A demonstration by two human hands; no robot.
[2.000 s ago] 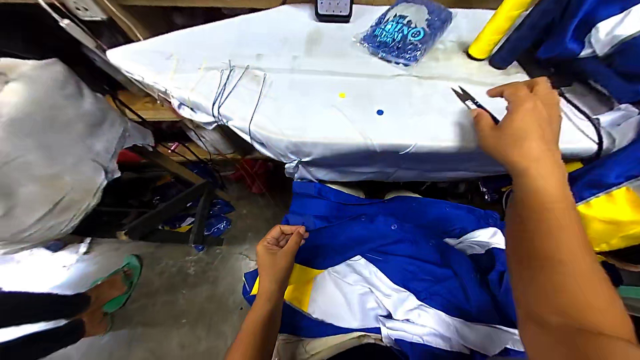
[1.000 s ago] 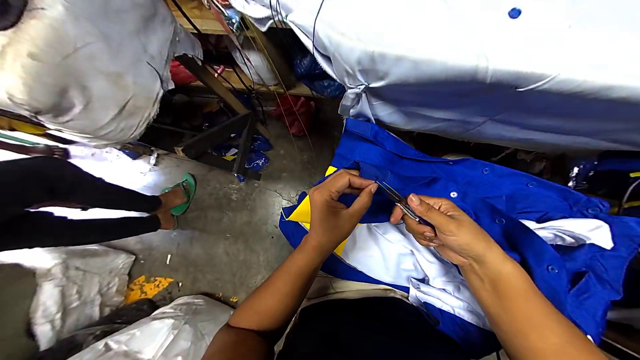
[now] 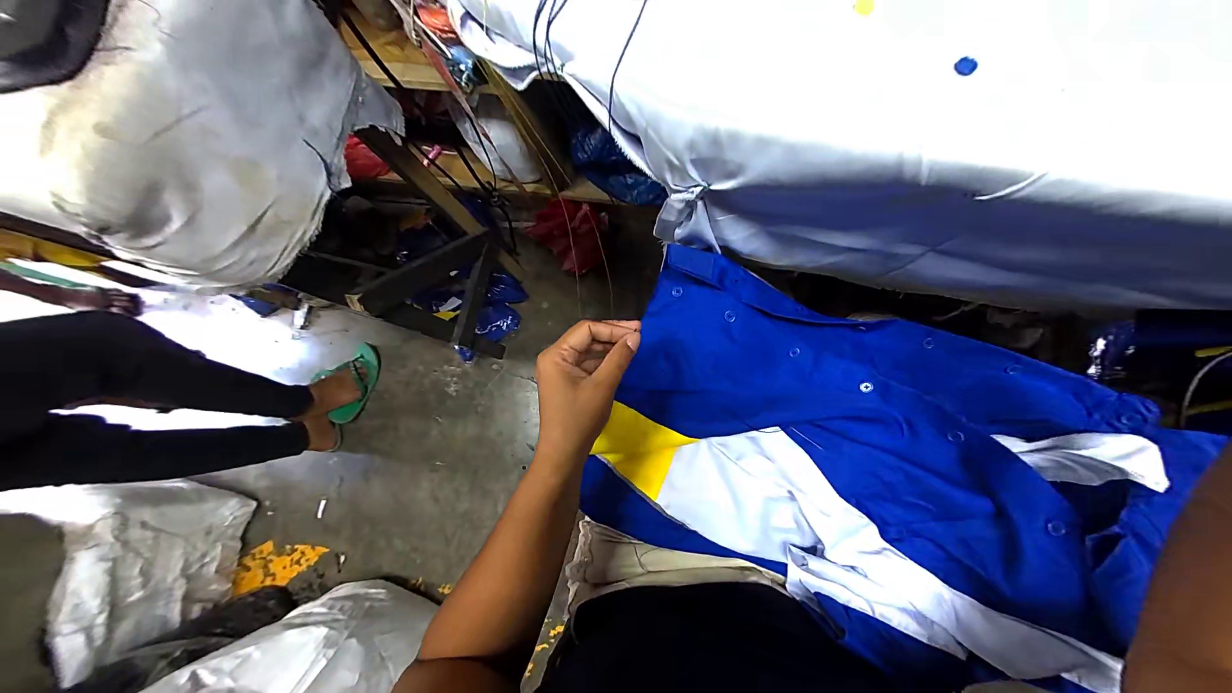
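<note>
Across my lap lies a blue garment with white and yellow panels and a row of round buttons or snaps. My left hand is at its left edge, thumb and index finger pinched together; whether cloth or thread is between the fingertips is too small to tell. My right hand is out of the picture; only part of the right forearm shows at the lower right edge. No scissors are visible now. A blue round dot and a yellow one lie on the white cloth-covered board beyond the garment.
Black cords hang over the board's left end. A stained white padded surface is at upper left, above a dark frame. A person in black trousers and a green sandal is at left. White sacks lie on the floor at lower left.
My right hand brought small dark thread snips from the board to my left hand, then moved away out of view to the right. My left hand stays pinched near the garment's left side.
</note>
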